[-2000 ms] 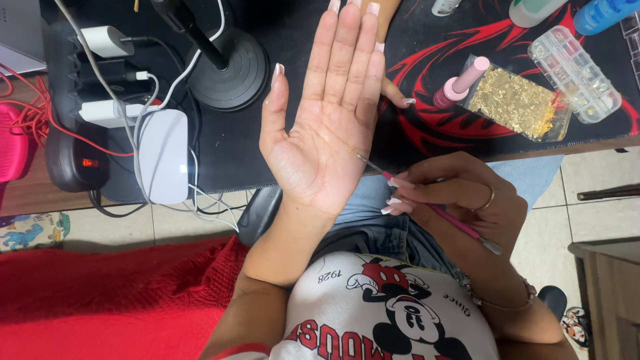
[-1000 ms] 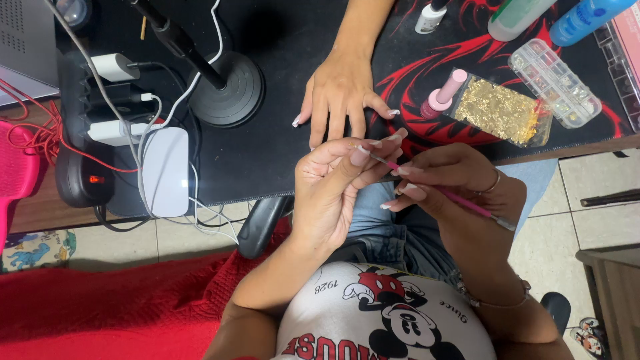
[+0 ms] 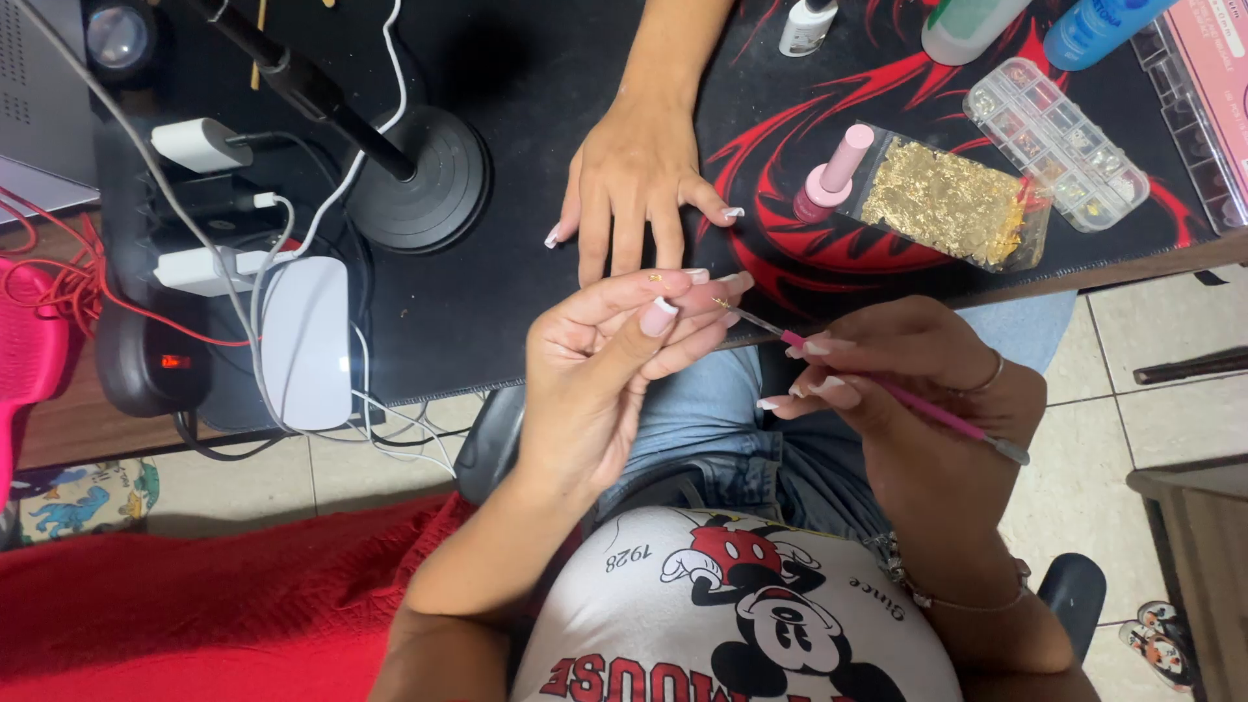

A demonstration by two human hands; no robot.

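My right hand (image 3: 907, 390) pinches a pink-handled nail tool (image 3: 926, 409) whose thin tip points left, with a bit of gold foil (image 3: 720, 301) at its end, by my left fingertips. My left hand (image 3: 604, 370) is palm-up with curled fingers and the thumb across them; a gold fleck (image 3: 655, 278) lies on one finger. It holds no tool. Just beyond it, another person's hand (image 3: 639, 185) rests palm-down on the dark desk mat, its white-tipped nails partly showing. A bag of gold foil flakes (image 3: 941, 200) lies to the right beside a pink nail polish bottle (image 3: 829, 180).
A clear compartment box (image 3: 1058, 141), a white bottle (image 3: 807, 27) and a blue bottle (image 3: 1102, 29) are at the upper right. At left stand a black round lamp or stand base (image 3: 419, 180), chargers, cables and a white device (image 3: 307, 341). The desk edge (image 3: 1072, 268) runs below.
My left hand, flat and open two seconds ago, has curled with its thumb over the fingers. The other person's hand, mostly hidden before, now shows on the mat. The tool remains in my right hand.
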